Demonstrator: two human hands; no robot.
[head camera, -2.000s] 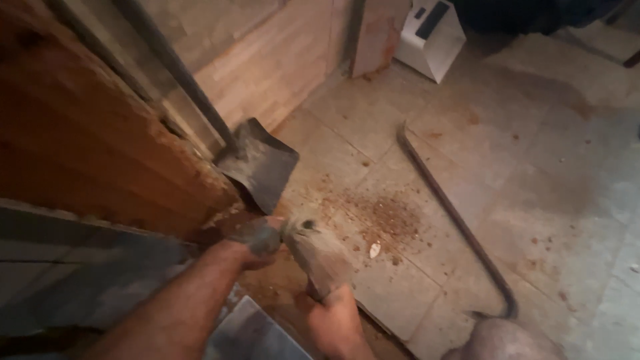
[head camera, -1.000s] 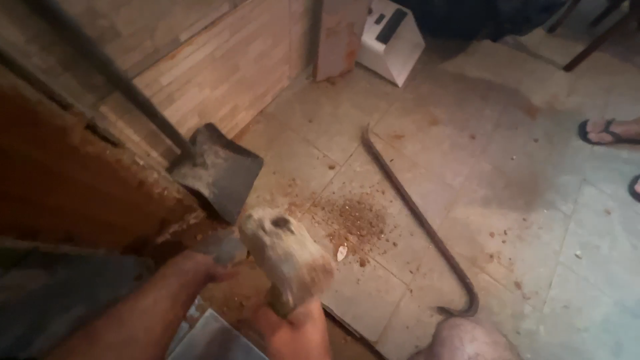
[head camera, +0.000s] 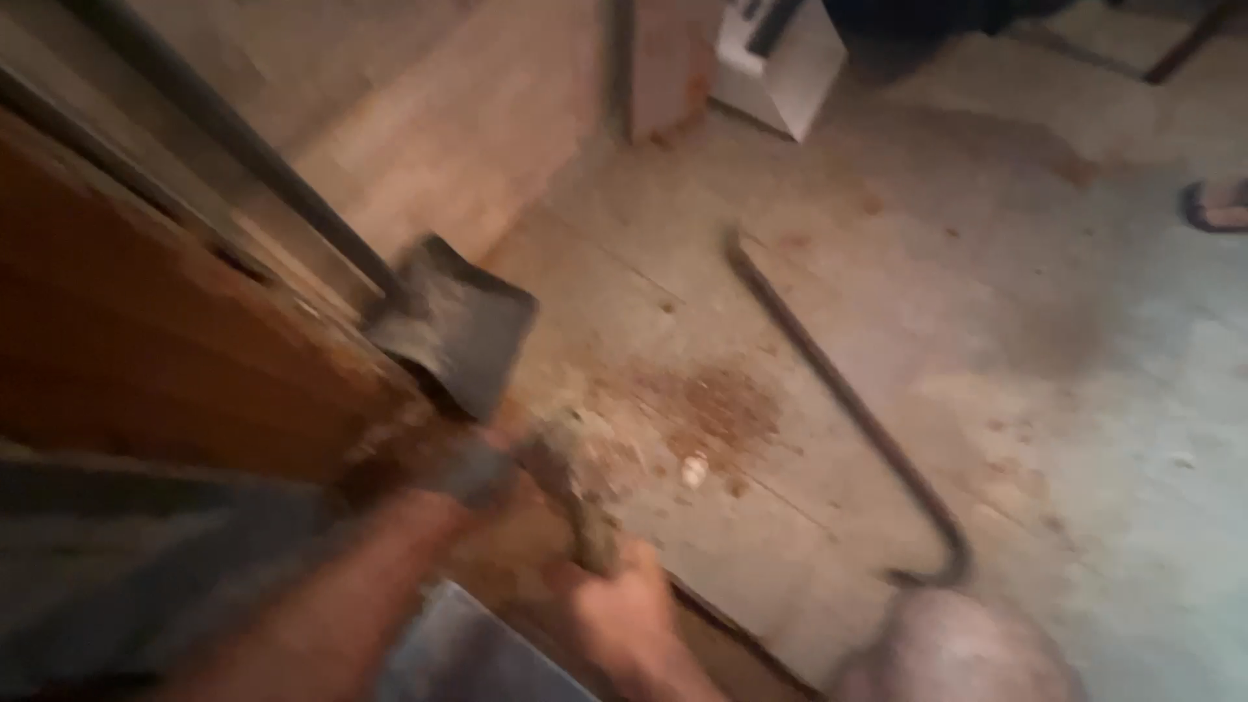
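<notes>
My right hand (head camera: 619, 600) is closed around the handle of a mallet (head camera: 585, 453), whose head is pale and badly blurred. My left hand (head camera: 463, 497) grips a grey object (head camera: 473, 470) low beside the brown wooden panel (head camera: 175, 331); blur hides what kind it is. The mallet head is close to the left hand's fingers, and I cannot tell whether they touch. Just above the hands is the metal blade of a shovel (head camera: 463, 327), its long handle leaning up to the left. Reddish debris (head camera: 726, 405) and a small white chip (head camera: 694, 472) lie on the floor.
A wrecking bar (head camera: 848, 390) with a hooked end lies on the tiled floor at right, its hook by my knee (head camera: 975, 648). A white box (head camera: 780, 68) stands at the back. Another person's foot in a sandal (head camera: 1214, 207) shows at the right edge. A flat grey piece (head camera: 478, 648) lies below my hands.
The mallet head, pale and clearly seen apart from my left hand one second ago, has moved and now shows as a blur close to it. The view has shifted somewhat.
</notes>
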